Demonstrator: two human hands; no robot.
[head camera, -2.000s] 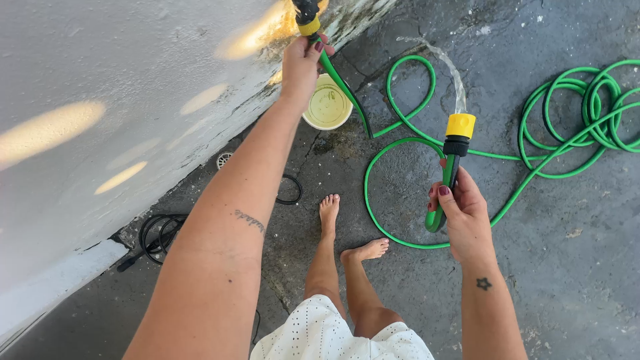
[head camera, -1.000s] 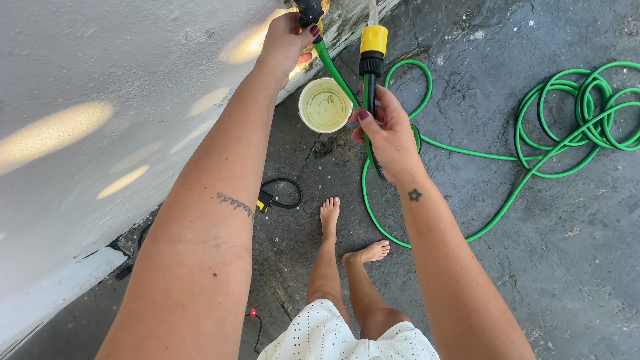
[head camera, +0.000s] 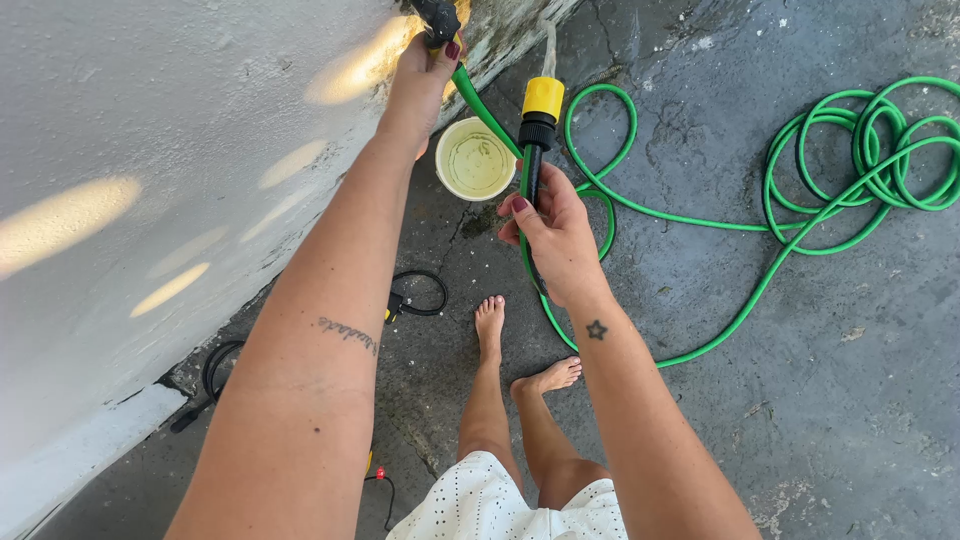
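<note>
At the top, by the wall, my left hand (head camera: 422, 82) grips the connector end of a green hose (head camera: 481, 109), where it meets a black tap fitting (head camera: 437, 19). My right hand (head camera: 551, 229) holds the other hose end just below its yellow and black quick connector (head camera: 541, 105), which points away from me. A stream of water comes out of the connector's mouth. Behind and between the hands, a round pale bucket (head camera: 457, 187) with liquid in it stands on the floor.
The rough white wall (head camera: 187, 150) fills the left. Loops of green hose (head camera: 874, 169) lie on the grey concrete floor (head camera: 825, 390) at the right. A black cable (head camera: 444, 294) and another black coil (head camera: 210, 367) lie near the wall. My bare feet (head camera: 490, 322) are on the floor.
The right hand with the hose end has moved left, towards the left hand, since the earliest frame. The left hand stays by the tap fitting. Water runs from the connector in each frame.
</note>
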